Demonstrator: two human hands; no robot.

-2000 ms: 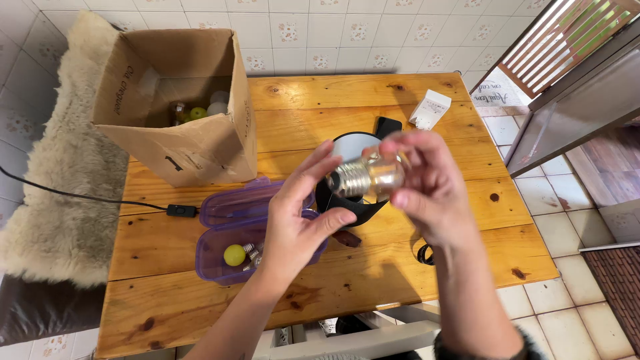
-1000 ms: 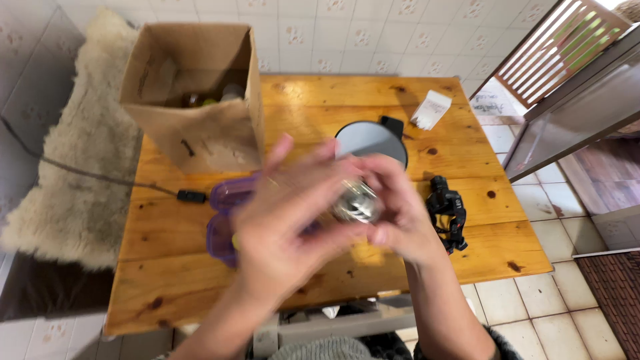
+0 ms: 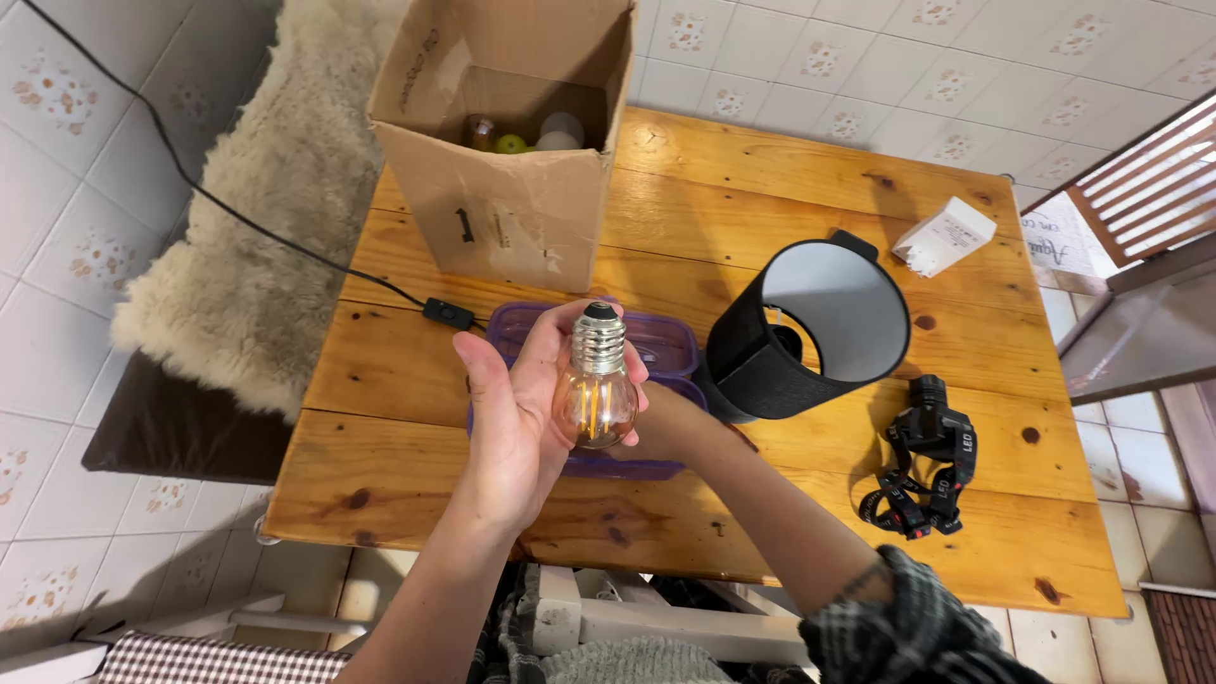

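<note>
My left hand (image 3: 518, 418), palm up, holds a clear filament light bulb (image 3: 597, 404) with its silver screw base upward. Behind that bulb, my right hand (image 3: 627, 427) reaches into the purple plastic container (image 3: 627, 468); its fingers are mostly hidden, and whether they hold anything cannot be told. The container's other half (image 3: 665, 337) lies just behind. Right of it a black lamp shade (image 3: 760, 370) with a pale lining tilts toward me, a socket visible inside.
A cardboard box (image 3: 513, 218) holding several bulbs stands at the back left. An inline cord switch (image 3: 447, 313) lies near it. A headlamp with straps (image 3: 926, 456) and a small white carton (image 3: 945, 236) are at the right. A white chair (image 3: 684, 622) touches the near side.
My hands were together around the bulb; now they are apart, the bulb resting in my left hand and my right hand down at the purple container. The view has shifted.
</note>
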